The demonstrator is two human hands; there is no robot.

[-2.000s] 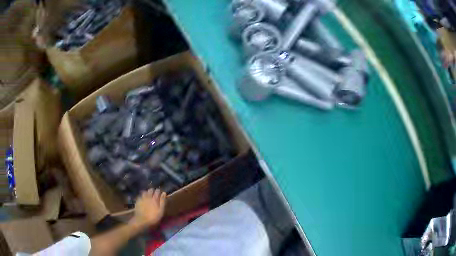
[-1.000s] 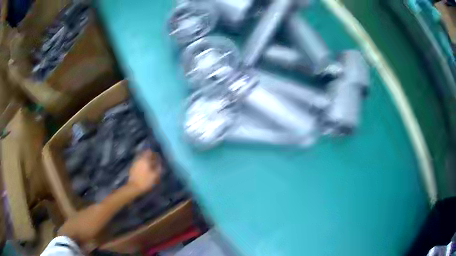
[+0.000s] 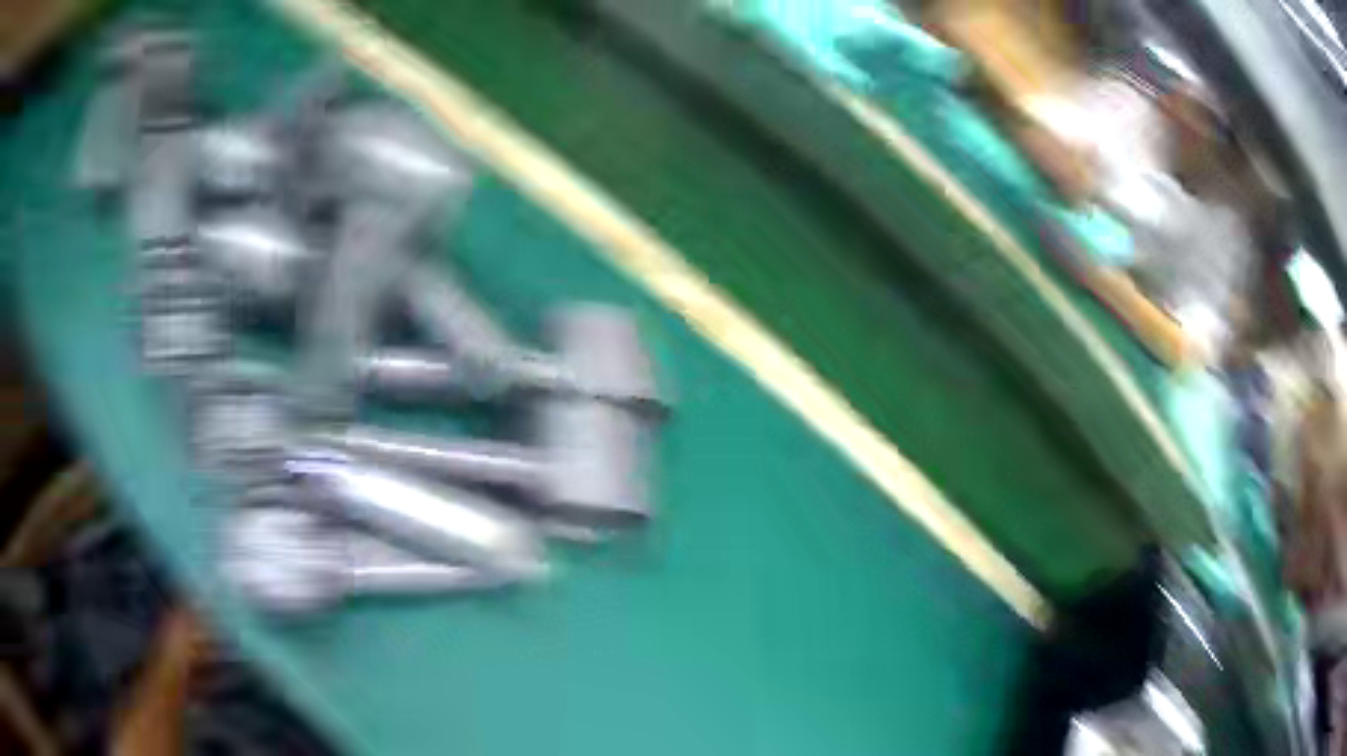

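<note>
Strong blur covers the view. Grey handheld fans point(image 3: 598, 421) lie in a loose pile on the green bench top point(image 3: 709, 635), at the left and centre-left. A blurred skin-coloured shape at the lower left edge looks like my left hand or forearm point(image 3: 160, 687), over the dark contents of a carton below the bench edge. Its fingers and anything in them cannot be made out. My right hand is not in view.
A dark green conveyor belt point(image 3: 827, 310) with a pale edge strip point(image 3: 739, 347) runs diagonally beyond the fans. Blurred people's arms point(image 3: 1115, 296) show across the line. A black object point(image 3: 1093, 665) with silvery parts beside it sits at the lower right.
The view has swung right, so the fan pile now appears farther left and the cartons are mostly out of view. My left hand has shifted to the lower left edge.
</note>
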